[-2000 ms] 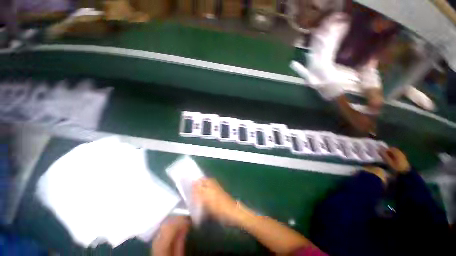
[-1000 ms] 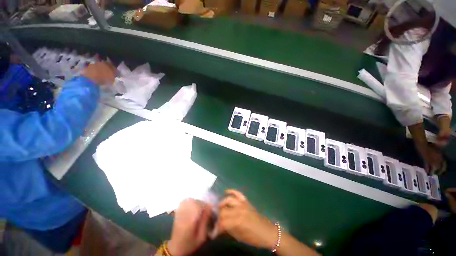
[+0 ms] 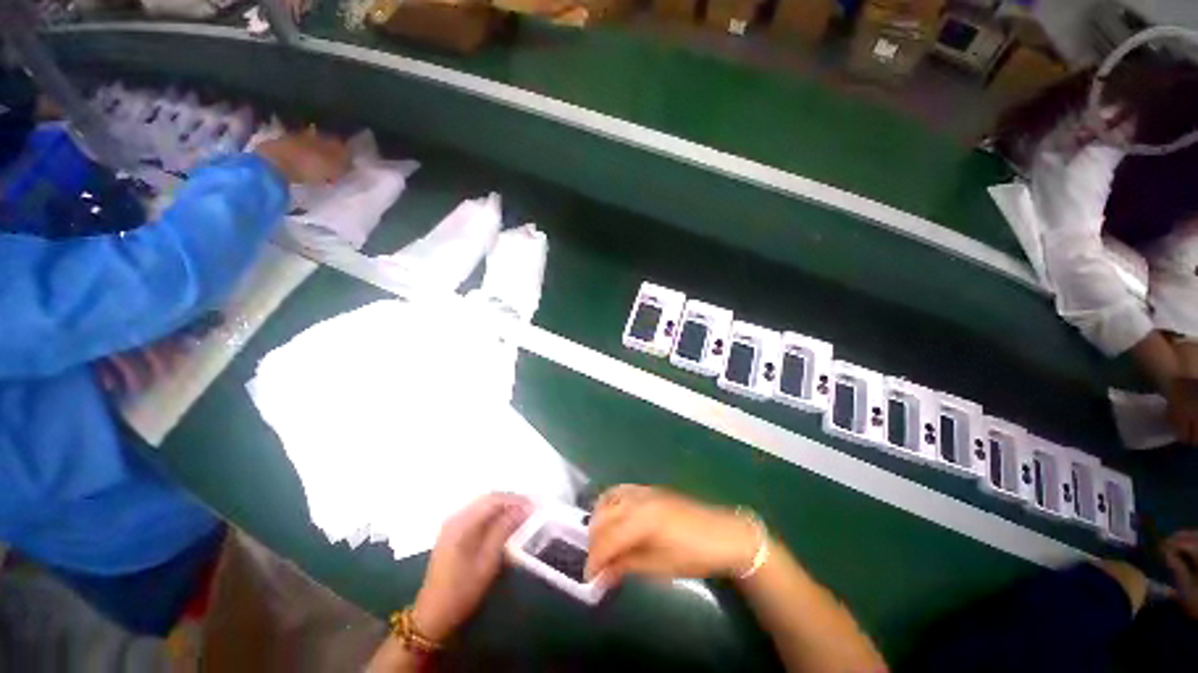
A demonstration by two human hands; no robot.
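Note:
A white rounded device unit (image 3: 557, 552) with a dark window is held between my two hands over the green bench. My left hand (image 3: 476, 550) grips its left end. My right hand (image 3: 657, 533) grips its right end, its fingers covering part of it. A large bright fanned stack of white bags (image 3: 394, 421) lies on the bench left of the unit. A row of white device units (image 3: 849, 401) with dark windows stands on the green belt. Two white bagged units (image 3: 510, 272) lie beyond the stack, against the rail.
A pale guide rail (image 3: 736, 422) runs between bench and belt. A neighbour in a blue sleeve (image 3: 145, 270) handles white bags at the left. A person in white sleeves (image 3: 1088, 243) is across the belt. A dark sleeve (image 3: 1051, 618) is at the lower right. Cartons (image 3: 896, 29) stand behind.
A device unit is now seen in my hands, where a blurred white item was before. A second bagged unit lies beside the first. The person across has moved a hand away from the row's right end.

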